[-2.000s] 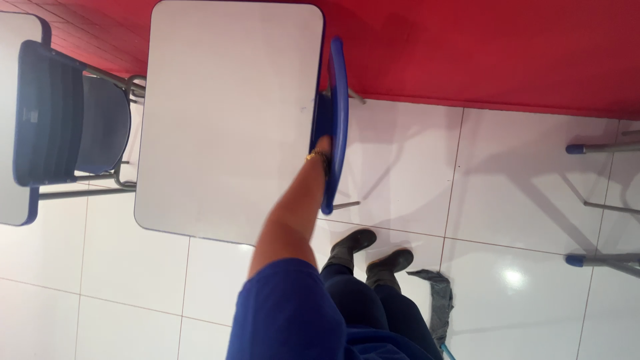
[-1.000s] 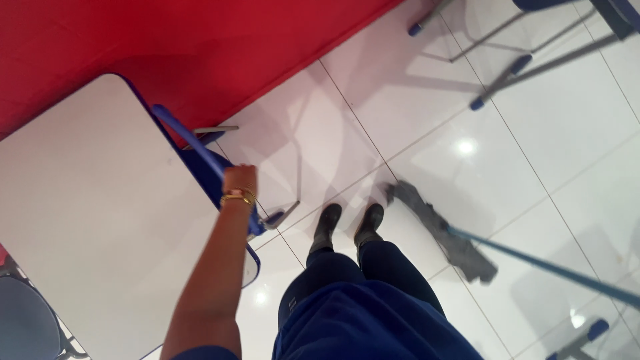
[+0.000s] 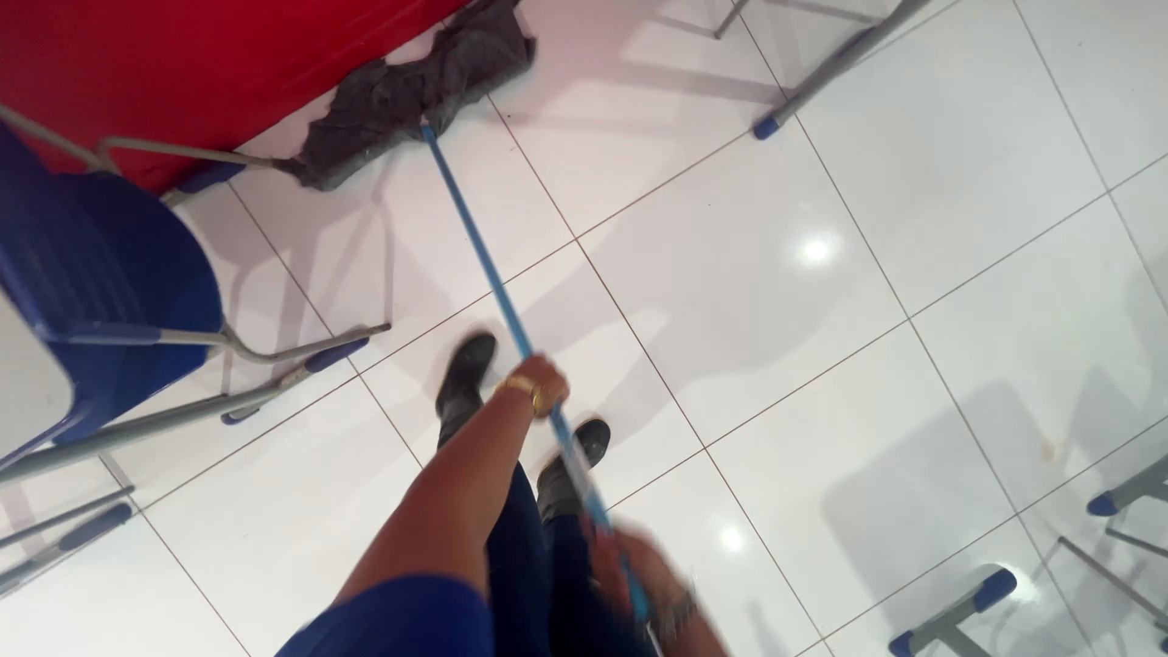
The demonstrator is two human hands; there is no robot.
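Note:
My left hand [image 3: 542,385], with a gold-coloured bracelet at the wrist, grips the middle of a long blue pole [image 3: 476,239]. Lower down, my right hand [image 3: 634,575] is closed around the pole near its end; it is blurred by motion. At the pole's far end a dark grey cloth [image 3: 411,91] is spread on the white tiled floor [image 3: 748,356], against the foot of the red wall [image 3: 182,68]. The cloth's left end touches or lies close to a chair's metal leg.
A blue plastic chair [image 3: 137,246] with grey metal legs stands at the left, beside a white tabletop [image 3: 27,383]. More furniture legs with blue end caps are at the upper right [image 3: 765,126] and lower right [image 3: 995,589]. My dark boots [image 3: 467,365] are on the floor.
My left hand has let go of the blue chair and now holds the pole. The grey cloth, on the floor right of my boots a second ago, now lies by the red wall. The view has shifted.

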